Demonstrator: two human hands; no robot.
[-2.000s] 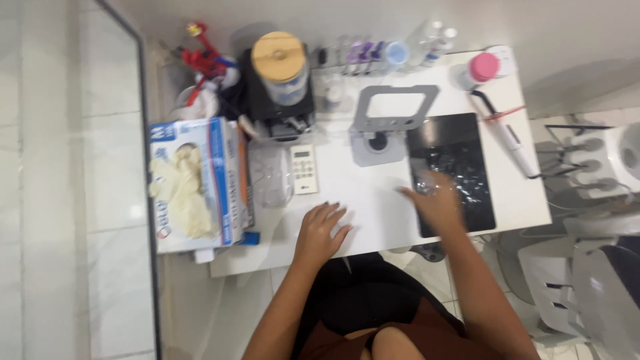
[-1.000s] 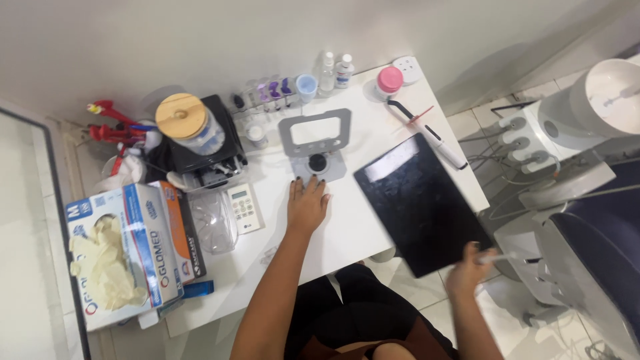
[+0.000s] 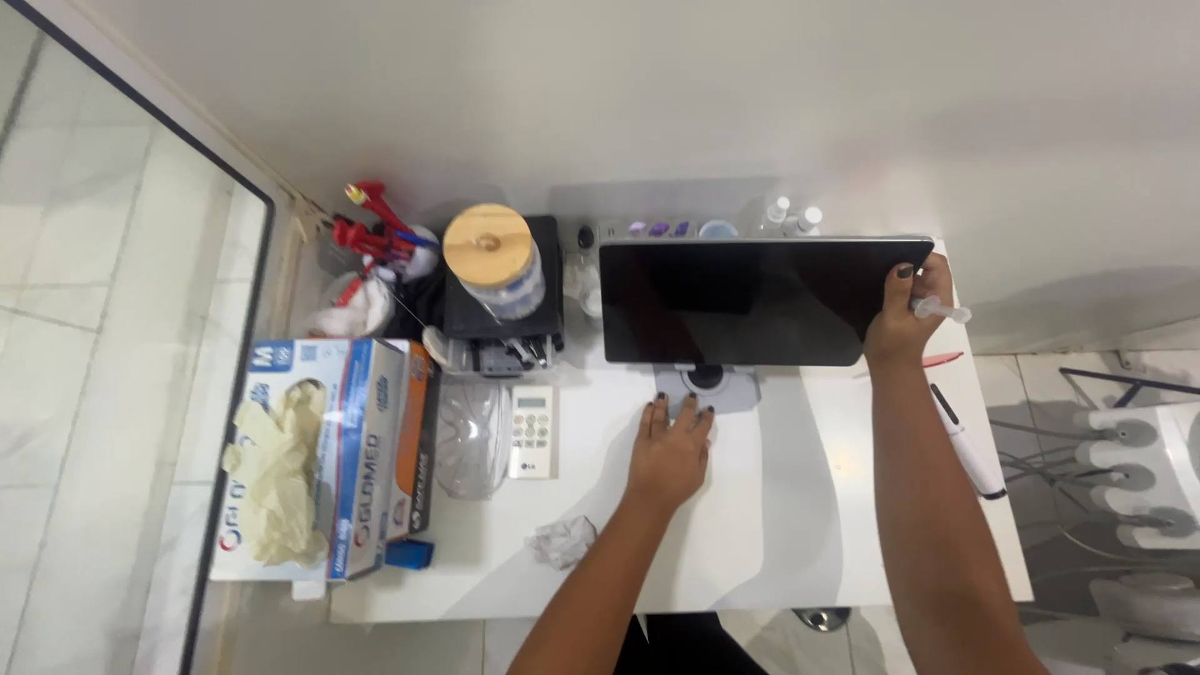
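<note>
A black tablet (image 3: 736, 302) stands tilted on a grey stand (image 3: 727, 386), whose base shows below the tablet's lower edge. My right hand (image 3: 905, 314) grips the tablet's right edge, thumb on the screen and fingers behind. In the same hand is a small clear plastic piece, possibly a syringe (image 3: 940, 309). My left hand (image 3: 670, 450) lies on the white desk with its fingertips at the front edge of the stand's base; its fingers are somewhat apart and hold nothing. The upper part of the stand is hidden behind the tablet.
Left on the desk (image 3: 806, 562) are a glove box (image 3: 366, 459), a clear plastic visor or cover (image 3: 473, 439), a remote control (image 3: 532, 431), a wooden-lidded jar (image 3: 489, 248) and crumpled clear plastic (image 3: 562, 542). A white handheld device (image 3: 970, 455) lies at the right edge; small bottles (image 3: 806, 221) stand behind the tablet.
The tablet lay flat on the desk's right side, then was lifted and tilted in my right hand; now it is at the stand. My left hand moved to the stand's base and has stayed near it.
</note>
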